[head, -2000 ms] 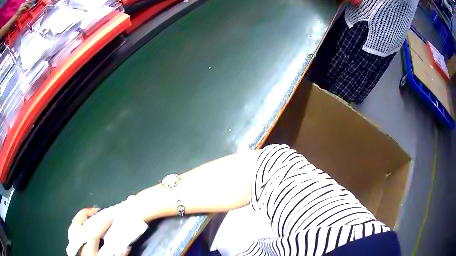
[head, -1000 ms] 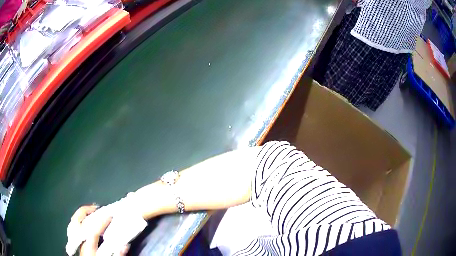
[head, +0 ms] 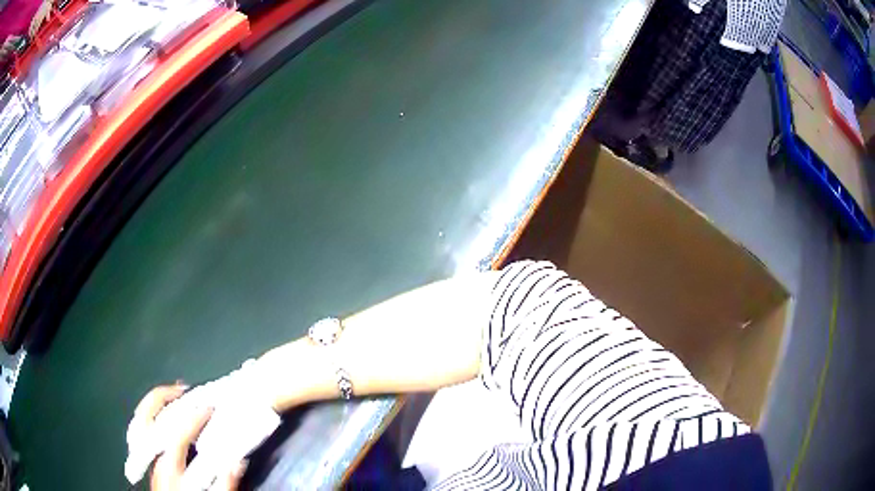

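Observation:
My right hand (head: 187, 432) is at the lower left, cut by the bottom edge, over the bench's near end. It wears white fabric with bare fingertips showing. Its curled fingers are around a flat white item (head: 233, 439); glare hides its details. The forearm carries a watch and a bracelet. My left hand cannot be made out. A larger white sheet (head: 461, 432) lies by my striped top, below the forearm.
The green bench (head: 317, 182) has a worn metal edge. Orange-red-rimmed trays (head: 125, 105) with clear-wrapped white items line its far side. An open carton (head: 662, 259) stands right. Beyond are a person in a checked skirt (head: 686, 81) and a blue trolley (head: 815, 158).
The person beyond the carton has moved up and changed position, and shoes now show. My right hand and forearm have shifted only slightly; the fingers remain curled around the white item.

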